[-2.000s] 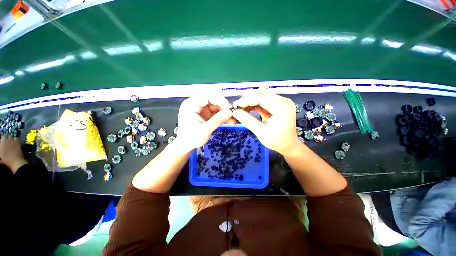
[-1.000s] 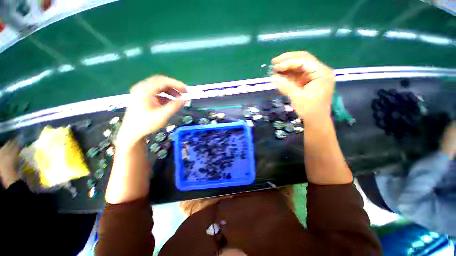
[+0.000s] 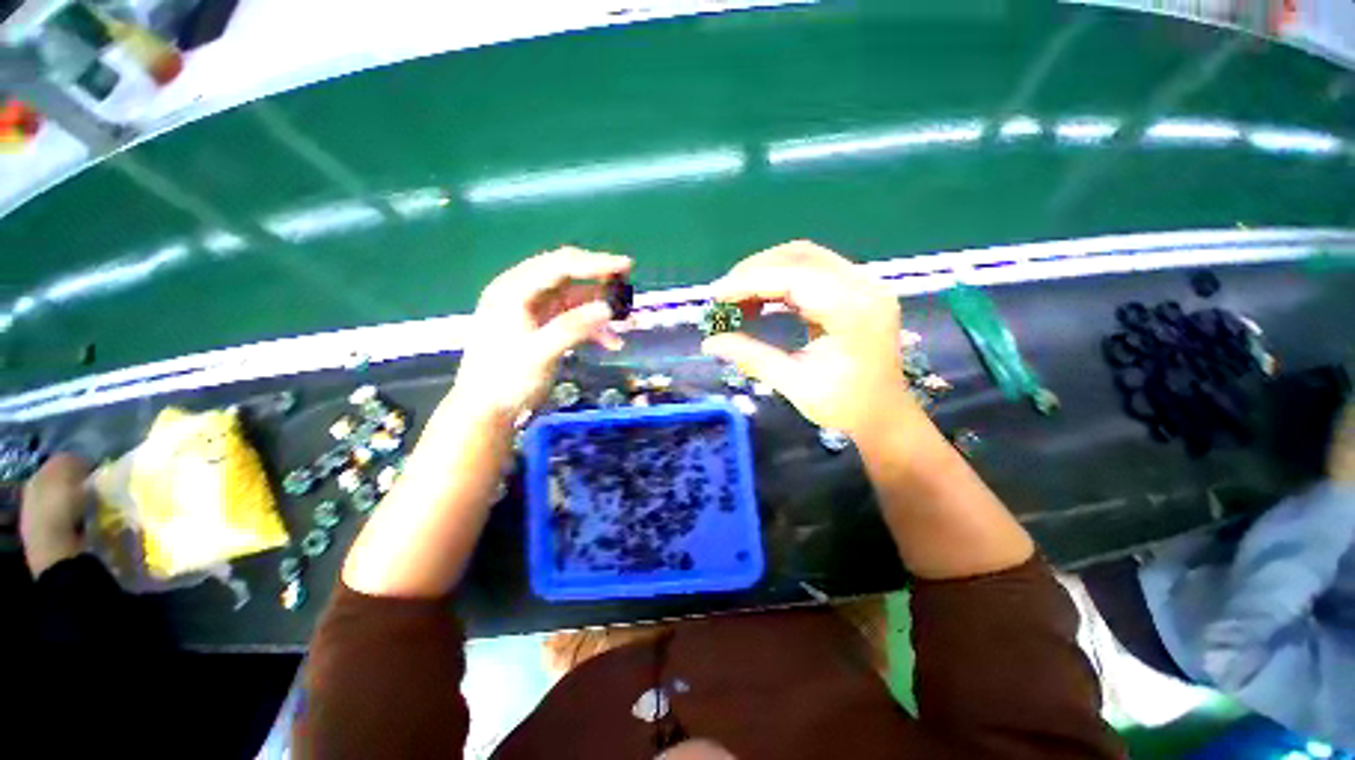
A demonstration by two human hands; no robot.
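My left hand (image 3: 543,327) holds a black round housing (image 3: 618,297) between thumb and fingers, above the belt's white edging. My right hand (image 3: 814,330) holds a round circuit assembly (image 3: 724,318), green with pale spots, between thumb and fingertips. The two pieces are a short gap apart. The blue parts tray (image 3: 644,593) lies below the hands, with many small black plastic parts (image 3: 639,498) in it. Loose circuit assemblies (image 3: 357,446) lie left of the tray, and others lie behind it and to its right, partly hidden by my hands and forearms.
A bundle of green strands (image 3: 999,345) and a pile of black round housings (image 3: 1189,371) lie at right. A clear bag of yellow plastic parts (image 3: 208,493) lies at left. The green conveyor belt (image 3: 595,104) runs beyond. Another person's hand (image 3: 57,508) is at far left, a blue sleeve (image 3: 1263,594) at right.
My hands were together over the tray, then spread wide apart, my right over the belt. Now they are close again, each with a round piece. The view has shifted and tilted.
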